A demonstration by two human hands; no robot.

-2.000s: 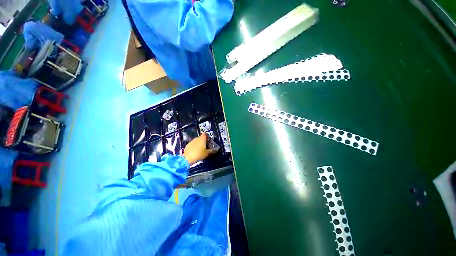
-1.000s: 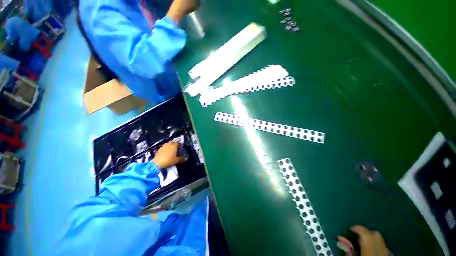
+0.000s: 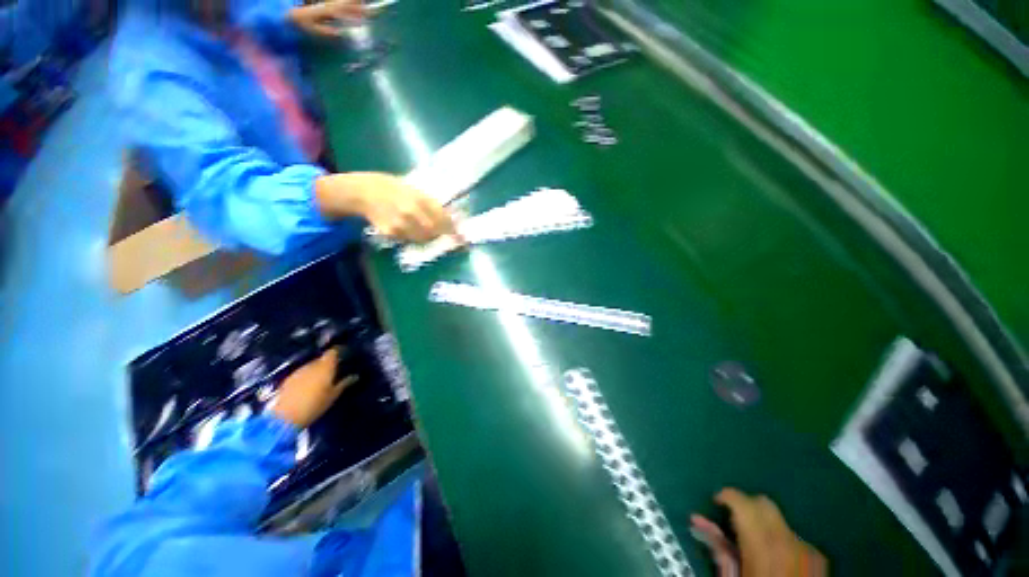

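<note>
My left hand [image 3: 310, 387] reaches into the dark tray of parts [image 3: 203, 349] below the belt's left edge; it is blurred, and I cannot tell if its fingers hold a piece. My right hand [image 3: 767, 541] is cut off by the bottom edge, over the belt, thumb and a finger bent; its grip is unclear. One perforated white strip [image 3: 621, 462] lies left of my right hand. Another strip [image 3: 542, 310] lies farther up. A small dark cluster, perhaps lens plates [image 3: 736, 383], lies above my right hand.
Another person's hand [image 3: 401, 211] is over the stacked strips [image 3: 525, 218], beside a thick white bundle [image 3: 480, 152]. Black panels on white sheets [image 3: 942, 451] lie at the right and far end. A cardboard box [image 3: 169, 242] stands at the left.
The view has swung, shifting the belt's contents left. My right hand has come into view at the bottom. Another person's hand has reached onto the stacked strips. My left hand is still in the tray.
</note>
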